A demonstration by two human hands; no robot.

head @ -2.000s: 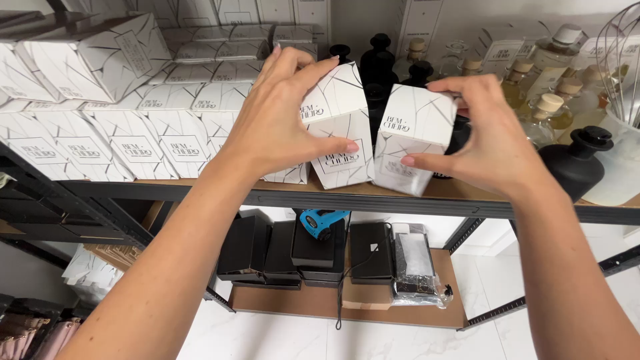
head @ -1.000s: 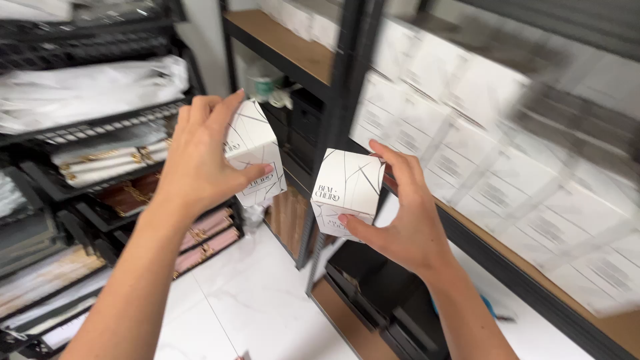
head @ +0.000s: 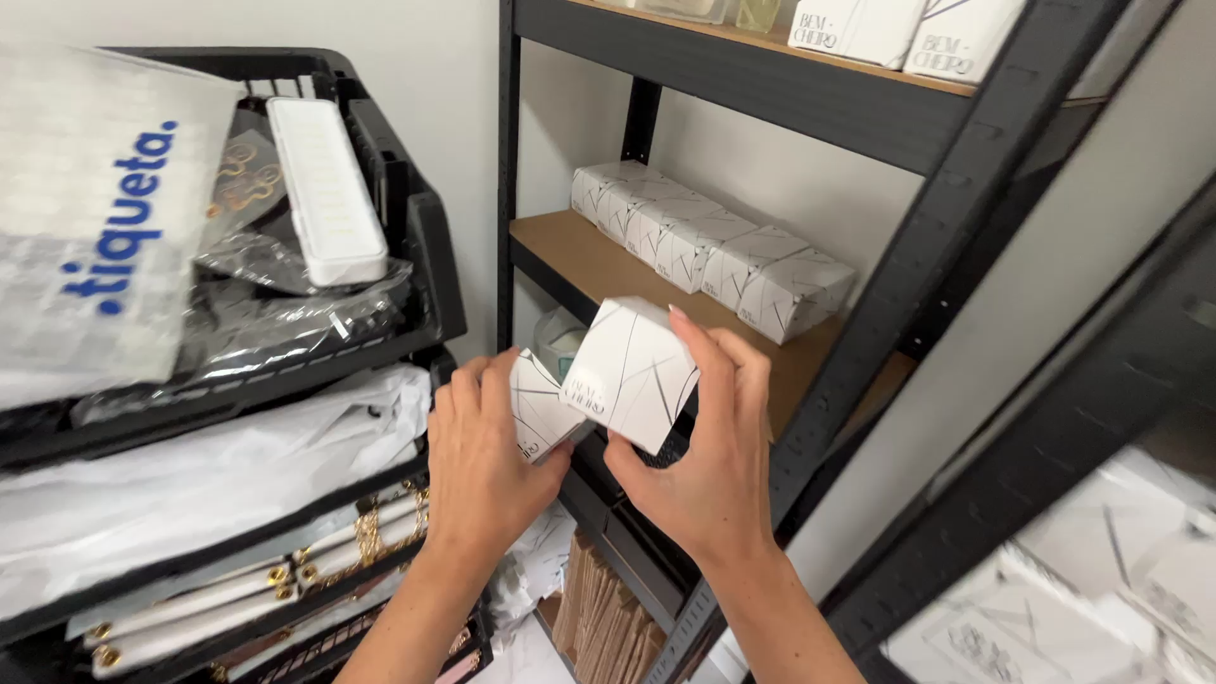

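My left hand (head: 489, 446) grips a white printed cardboard box (head: 543, 408) with thin dark lines, partly hidden by my fingers. In my right hand (head: 712, 446) is a second box of the same pattern (head: 632, 366), tilted, held between thumb and fingers. The right box overlaps the left one in view; whether they touch, I cannot tell. Behind them, a row of matching boxes (head: 703, 223) stands along the back of a brown shelf board (head: 579, 249).
Black metal shelf uprights (head: 936, 218) rise close on the right. More patterned boxes (head: 855, 28) stand on the upper shelf. At left are stacked black plastic baskets (head: 442, 256) with a white case (head: 328, 190) and plastic bags. Folded brown paper (head: 603, 608) is below.
Both hands have carried the two boxes away from the crowded shelf with bottles to a different shelf unit. The boxes are closer together than a second ago. The view has turned strongly.
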